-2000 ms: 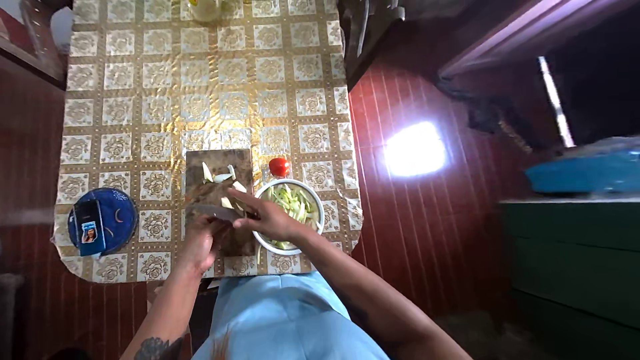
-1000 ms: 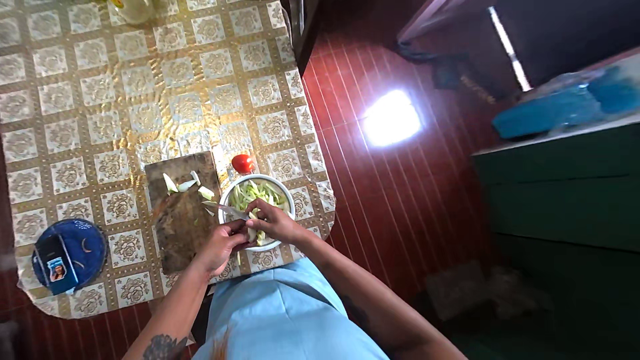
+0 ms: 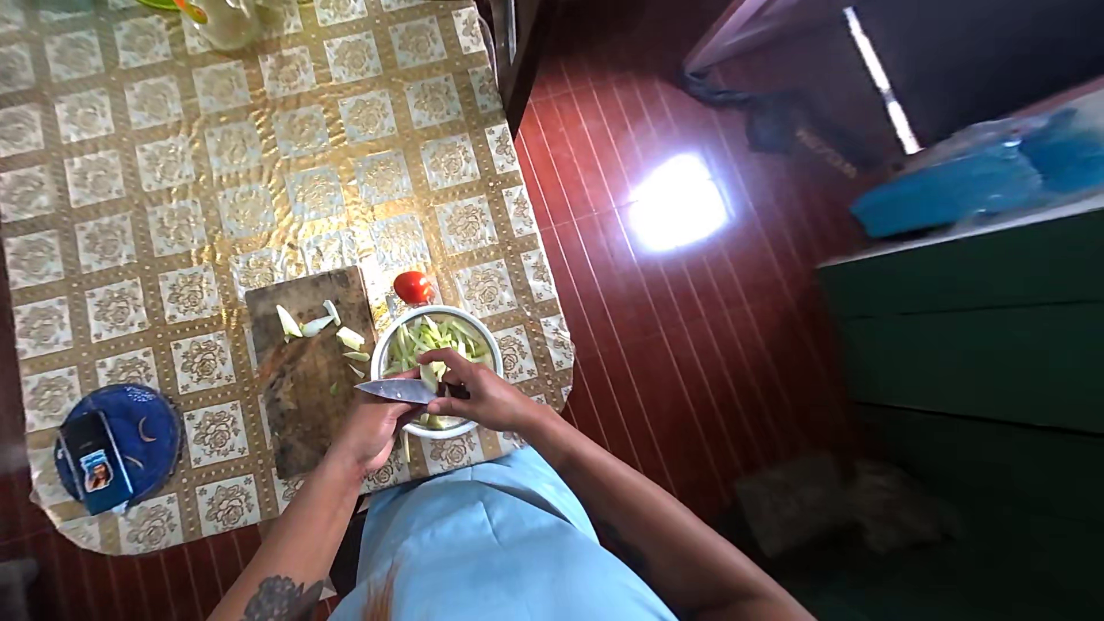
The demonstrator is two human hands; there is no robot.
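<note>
Over a white bowl (image 3: 495, 345) of pale green vegetable strips (image 3: 440, 336), my right hand (image 3: 487, 397) grips a kitchen knife (image 3: 397, 391), its blade pointing left. My left hand (image 3: 373, 429) is at the bowl's left side, its fingers partly hidden behind the blade, around a pale green vegetable piece (image 3: 429, 377). The right index finger bends over that piece. Left of the bowl lies a worn wooden cutting board (image 3: 302, 397) with several pale cut pieces (image 3: 289, 323) on its upper part. A red tomato (image 3: 413, 287) sits just beyond the bowl.
A patterned cloth covers the table (image 3: 207, 366). At its lower left, a phone (image 3: 97, 466) lies on a round blue object (image 3: 155, 431). A pitcher-like container (image 3: 228, 23) stands at the far edge of view. A green cabinet (image 3: 975, 345) bearing blue plastic-wrapped things (image 3: 957, 185) stands right.
Two seconds ago both hands and the knife were over the cutting board; now they are over the bowl. The view has turned and shifted.
</note>
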